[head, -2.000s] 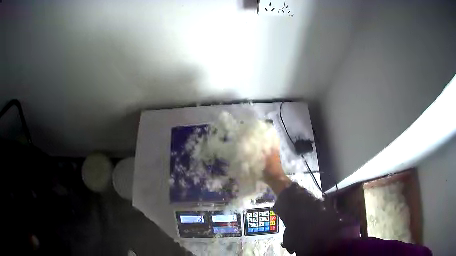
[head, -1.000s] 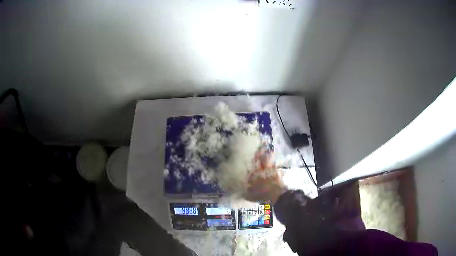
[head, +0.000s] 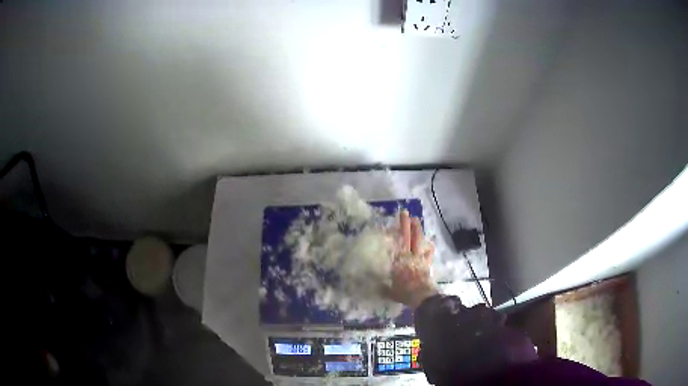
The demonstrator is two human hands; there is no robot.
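Cream fluffy down filling [head: 351, 252] lies heaped over the blue-purple pan [head: 277, 305] of a digital scale, with loose tufts around it. The scale's front strip shows lit displays [head: 293, 349] and a coloured keypad [head: 396, 354]. My right hand [head: 413, 260] is at the pan's right side, fingers extended forward, touching the heap's right edge, with down bits stuck to it and nothing gripped. Its dark purple sleeve [head: 483, 343] is flecked with down. My left hand does not show clearly; the lower left is very dark.
The scale sits on a white stand [head: 230, 256] against the wall. A black adapter [head: 466, 239] and cord lie right of the pan. Two round pale tubs [head: 149, 265] stand at left. An open box [head: 592, 324] with pale down is at lower right. A socket [head: 428, 16] is above.
My right hand has gone from being in the down to lying at its right edge with fingers extended. The heap is more spread out. The dark diagonal shape at lower left is less distinct.
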